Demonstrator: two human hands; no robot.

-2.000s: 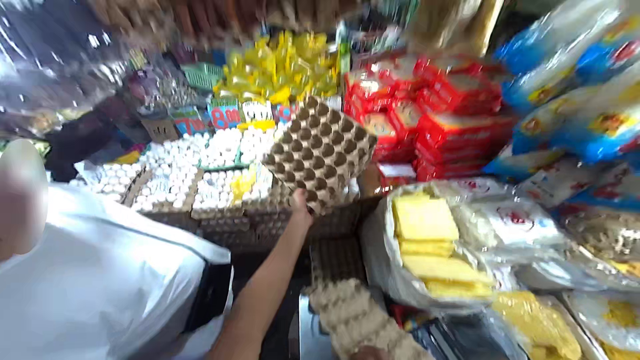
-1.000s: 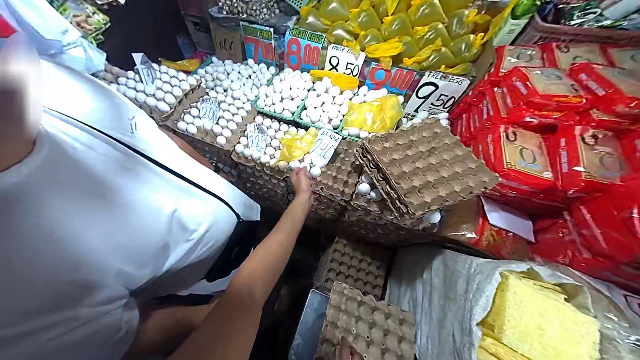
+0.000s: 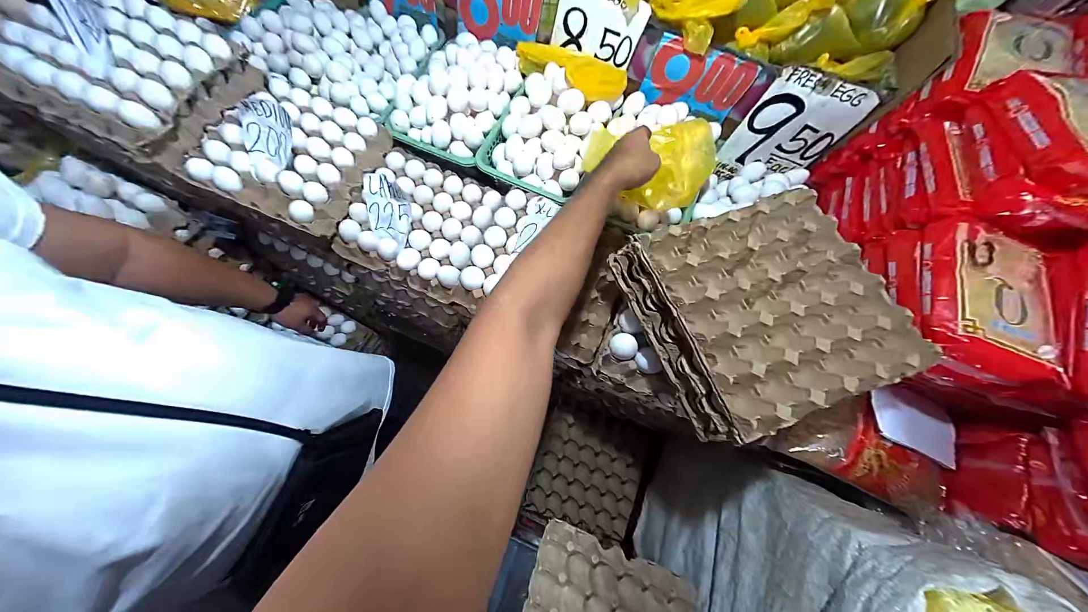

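My left hand [image 3: 633, 161] is closed on a thin yellow plastic bag [image 3: 684, 166] above the baskets of loose white eggs [image 3: 552, 127]. My left arm reaches over trays of white eggs [image 3: 455, 221] with handwritten price cards. Right of the forearm, a stack of empty pulp egg trays [image 3: 782, 314] lies tilted on the stall edge, with a few white eggs [image 3: 623, 346] showing beside it. Another empty pulp egg tray [image 3: 595, 574] is at the bottom edge. My right hand is out of view.
A person in a white shirt [image 3: 170, 357] stands close on the left, a hand [image 3: 302, 313] by eggs on a lower level. Red packages [image 3: 994, 289] are piled at right. A pale plastic sack [image 3: 765, 527] sits below, and price signs [image 3: 799, 119] line the back.
My left hand, on the stack of empty trays two seconds ago, has let go of it and now grips the yellow bag. My right hand has left the view at the bottom.
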